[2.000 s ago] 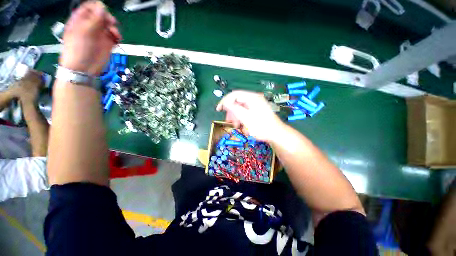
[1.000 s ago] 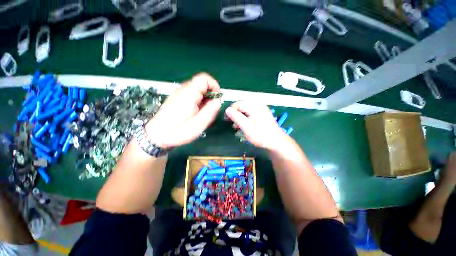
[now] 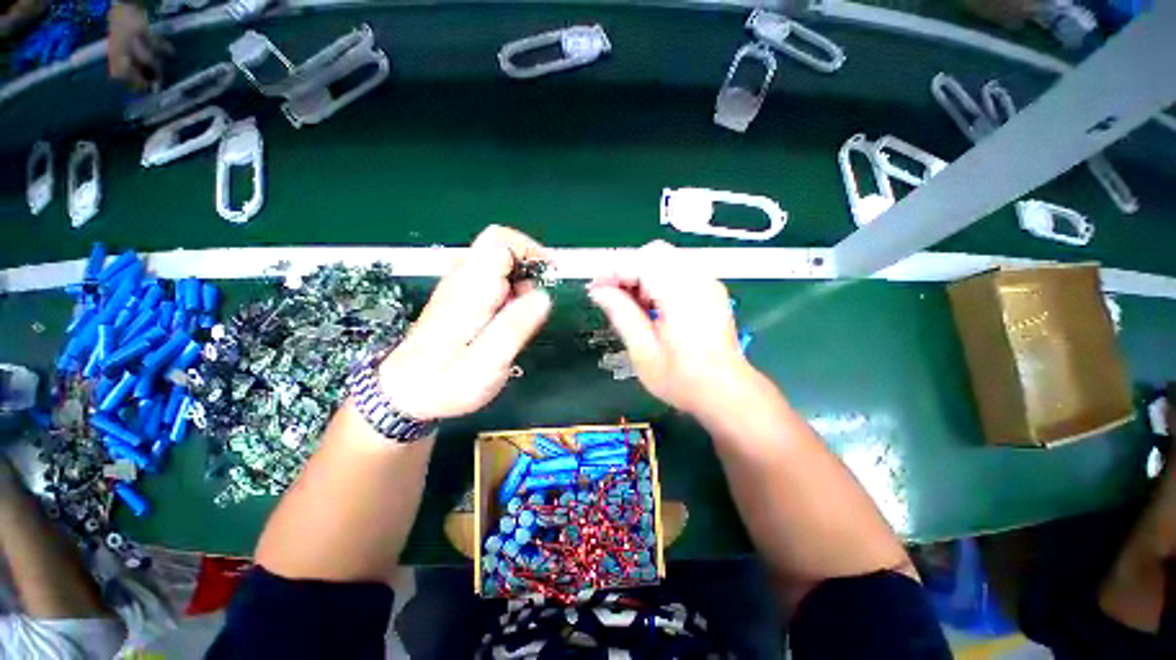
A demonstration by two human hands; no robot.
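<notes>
My left hand [image 3: 471, 329], with a metal watch at the wrist, holds a small circuit board [image 3: 531, 271] between thumb and fingers. My right hand [image 3: 671, 322] is just to its right, thumb and fingertips pinched together; whether something small is between them cannot be told. The hands are apart, near the white rail. A heap of circuit boards [image 3: 303, 374] lies left of my left hand. The open parts box [image 3: 482, 516] stands before my torso, filled with blue cells [image 3: 574, 467] and red wires. A few small pieces lie under my right hand, partly hidden.
Loose blue cylinders [image 3: 136, 348] lie far left. A brown carton [image 3: 1045, 355] stands at right. A white rail [image 3: 387, 259] divides the table from the belt, where white looped housings [image 3: 725, 213] lie. A slanting grey post [image 3: 993, 142] rises at right. Other people's arms show at both sides.
My left hand has come down from the far left rail to the middle and now holds a circuit board. My right hand has risen from above the parts box. The view has shifted.
</notes>
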